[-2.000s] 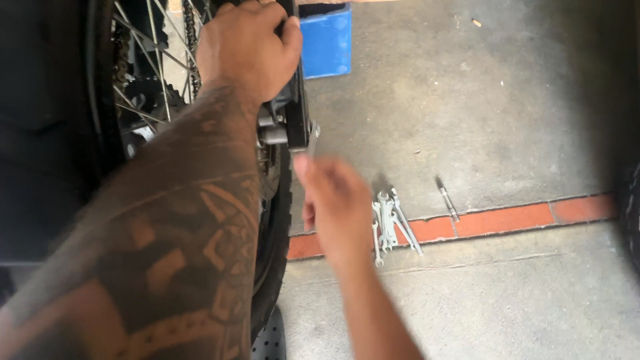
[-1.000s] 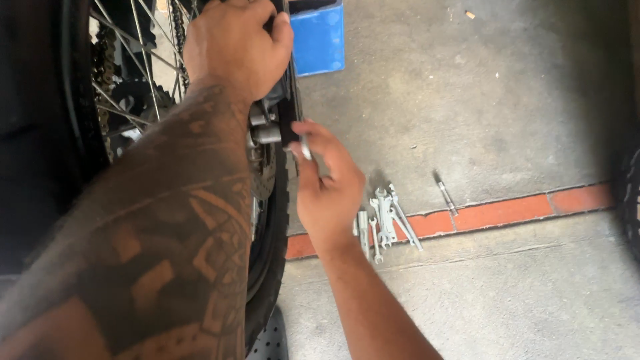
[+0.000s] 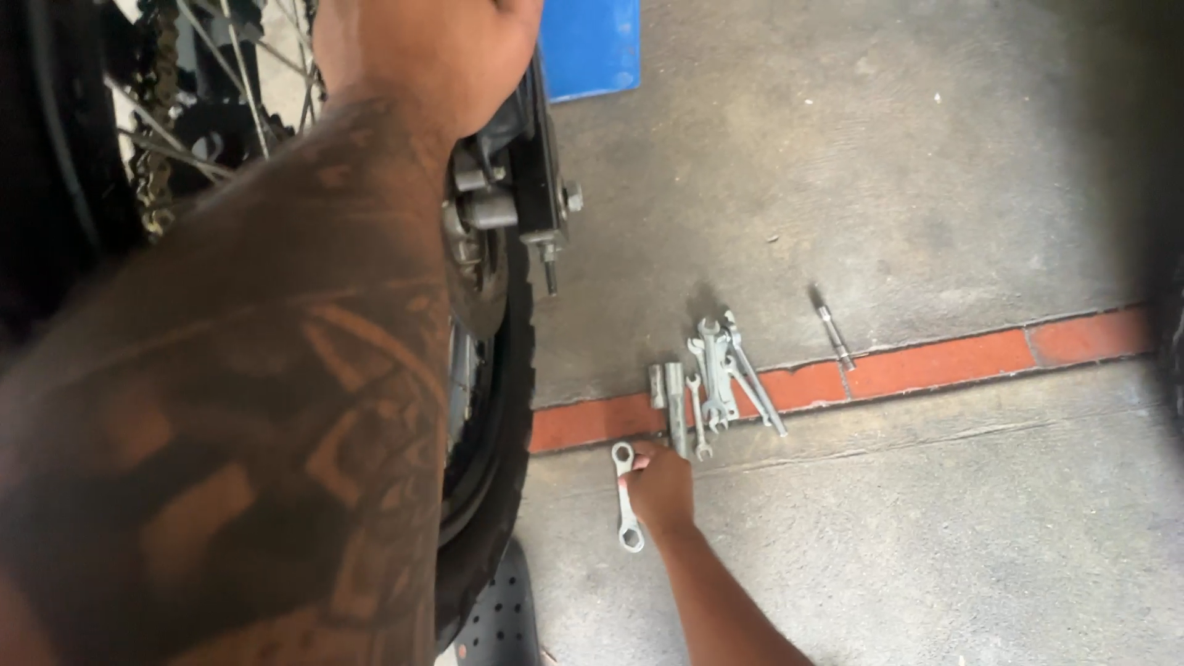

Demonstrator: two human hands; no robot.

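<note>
My right hand (image 3: 662, 488) is low over the floor at the tile strip, with its fingers on a double-ended ring spanner (image 3: 626, 499). Just beyond it lie several open-ended spanners (image 3: 717, 375) and a tubular box spanner (image 3: 675, 402). My left hand (image 3: 425, 55) is at the top edge, above the rear end of a motorcycle's swingarm (image 3: 536, 157); its fingers are cut off by the frame, so its hold is hidden. An axle nut or bolt head (image 3: 573, 196) and a threaded adjuster (image 3: 551, 268) stick out of the swingarm end.
The motorcycle's spoked wheel and tyre (image 3: 513, 444) stand at the left, with a drive chain (image 3: 157, 120). A blue plastic container (image 3: 592, 46) is at the top. A small metal rod-like tool (image 3: 835, 338) lies on the red tile strip (image 3: 943, 365). A perforated shoe (image 3: 499, 610) shows below.
My right hand has moved from beside the swingarm end down to the floor by the spanners. My left hand stays at the top by the motorcycle.
</note>
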